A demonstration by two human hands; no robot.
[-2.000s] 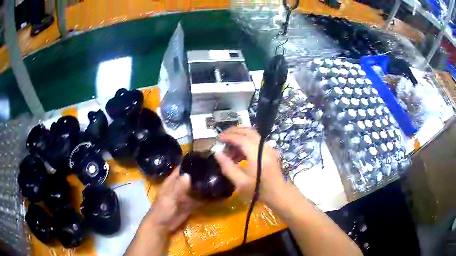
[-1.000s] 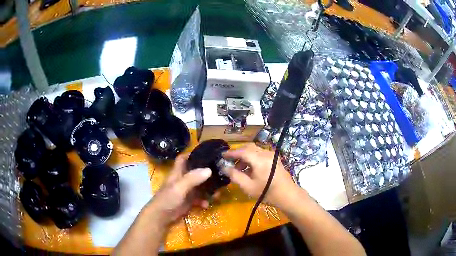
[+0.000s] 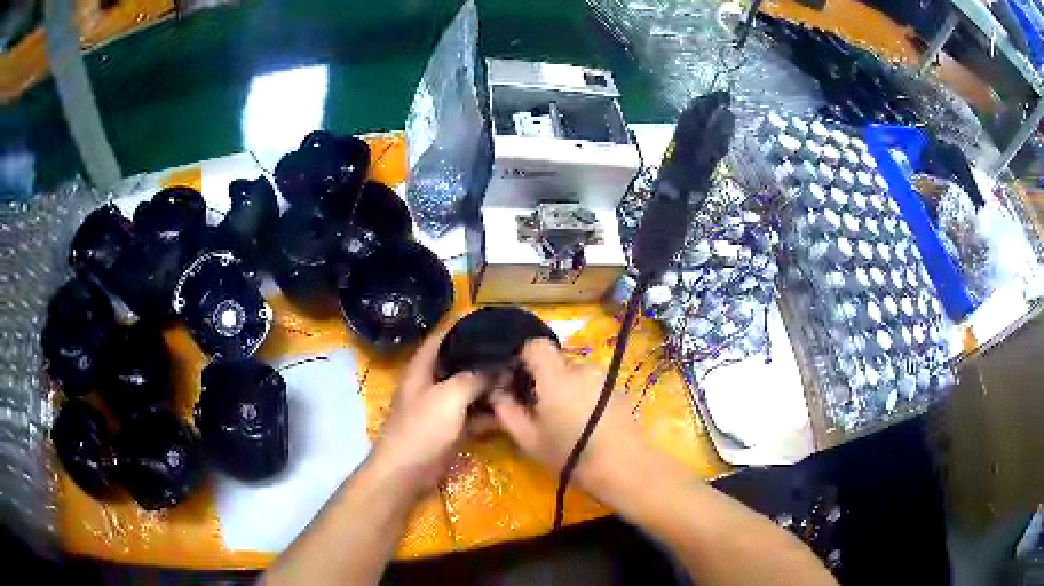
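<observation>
A glossy black round housing (image 3: pixel 495 332) is held between my two hands, a little in front of the screw feeder. My left hand (image 3: pixel 429 412) grips its left side, with the thumb at its near rim. My right hand (image 3: pixel 558 401) is on its right side, with fingers inside or over the near opening. My fingers hide what lies inside the housing, and I cannot tell if a motor is there. The electric screwdriver (image 3: pixel 683 183) hangs tilted to the right, touched by neither hand, its black cord passing over my right hand.
The screw feeder (image 3: pixel 561 160) stands behind my hands, a clear bag (image 3: pixel 444 143) beside it. Several black housings (image 3: pixel 395 292) cluster at left near a white sheet (image 3: pixel 300 458). Wired motors (image 3: pixel 721 286), a blister tray (image 3: pixel 864 275) and a blue bin (image 3: pixel 925 229) lie right. A black tote (image 3: pixel 847 515) is below.
The housing is turned and both hands are now close together at its near side. The silver-white piece seen at my right fingers earlier is out of sight. The view has shifted, moving bench items.
</observation>
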